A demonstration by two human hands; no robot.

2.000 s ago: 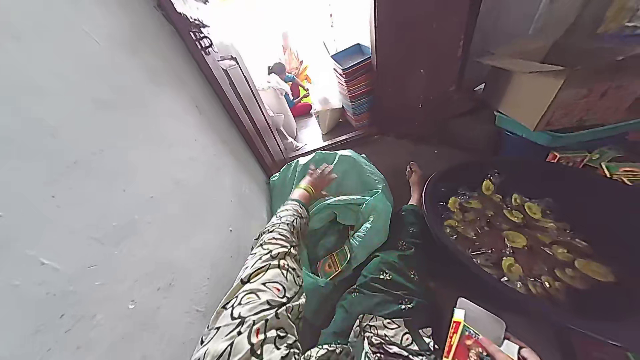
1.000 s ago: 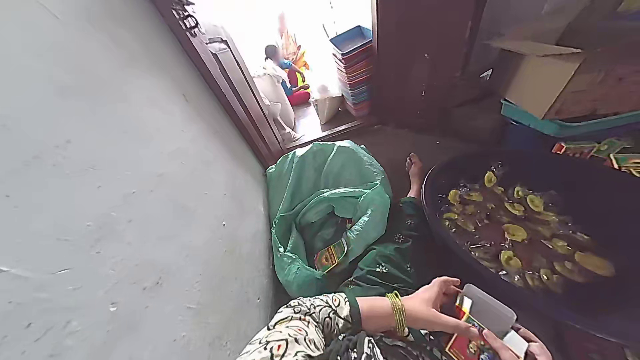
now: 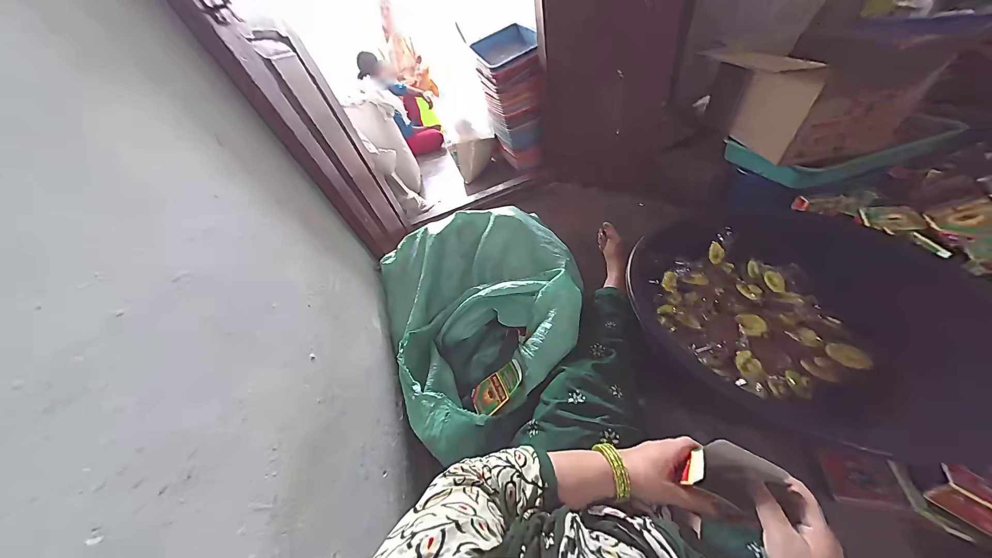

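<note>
My left hand point(image 3: 659, 471), with yellow-green bangles at the wrist, grips one side of a small cardboard box point(image 3: 736, 473) near the bottom edge. My right hand point(image 3: 798, 515) holds the box's other side; its fingers are blurred, and the box's grey inner side shows. To the left, a green woven sack point(image 3: 480, 263) stands with its mouth spread, and a printed carton point(image 3: 497, 387) lies in it. A wide dark basin point(image 3: 914, 349) at the right holds many small clear-and-yellow packed pieces point(image 3: 752, 324), whose exact kind I cannot tell.
A pale wall point(image 3: 194, 310) rises at the left. Beyond a doorway, people sit near stacked plastic trays point(image 3: 508, 93). A cardboard box point(image 3: 775, 108) rests on a teal crate point(image 3: 852, 167) behind the basin. Printed cartons point(image 3: 961, 217) are heaped at the right, and more flat ones point(image 3: 864, 477) lie below.
My left hand was over the sack two seconds ago and has moved to the right, down to the box. Both hands were on the box a second ago, and its grey side is now turned more into view.
</note>
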